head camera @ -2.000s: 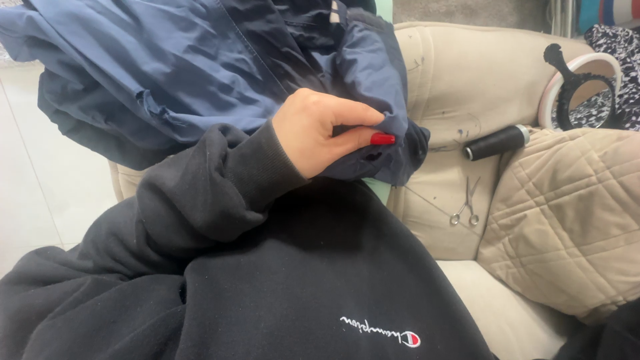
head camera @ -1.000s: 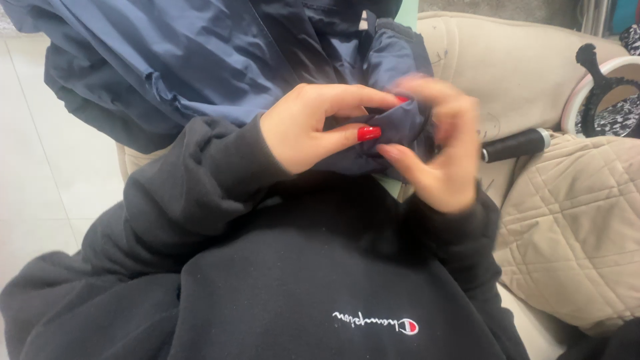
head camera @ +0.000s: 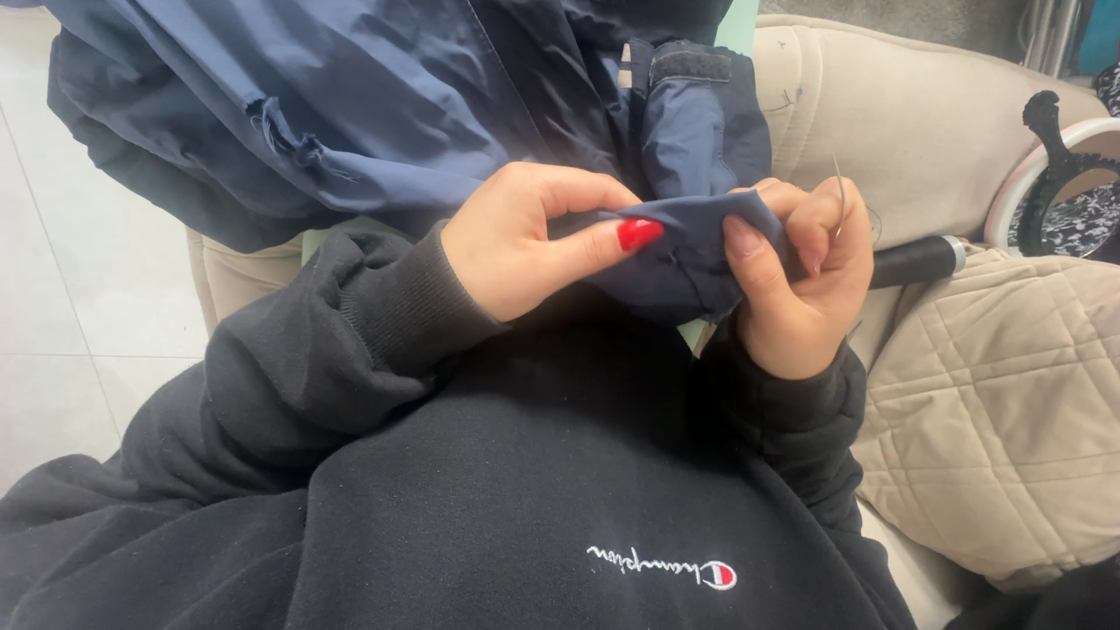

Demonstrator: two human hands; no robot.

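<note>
A blue jacket [head camera: 385, 96] with a frayed tear lies across my lap. My left hand [head camera: 547, 241] pinches a fold of its fabric between thumb and fingers. On the right, my right hand [head camera: 801, 262] grips the same fold with its thumb and a finger. A thin curved needle [head camera: 841, 197] stands up from between the fingers of my right hand. Near both hands lies a jacket cuff [head camera: 691, 131] with a dark hook-and-loop strip.
At the right are a black cylindrical object [head camera: 919, 261] with a silver rim, a quilted beige cushion [head camera: 1006, 394] and a black-framed round mirror [head camera: 1037, 210] with a handle. Beige upholstery [head camera: 892, 114] extends behind my right hand. Pale floor tiles [head camera: 87, 289] show at the left.
My right hand, out of view two seconds ago, has come in and now holds the fabric beside my left hand. Scissors seen earlier on the upholstery are now mostly or wholly hidden.
</note>
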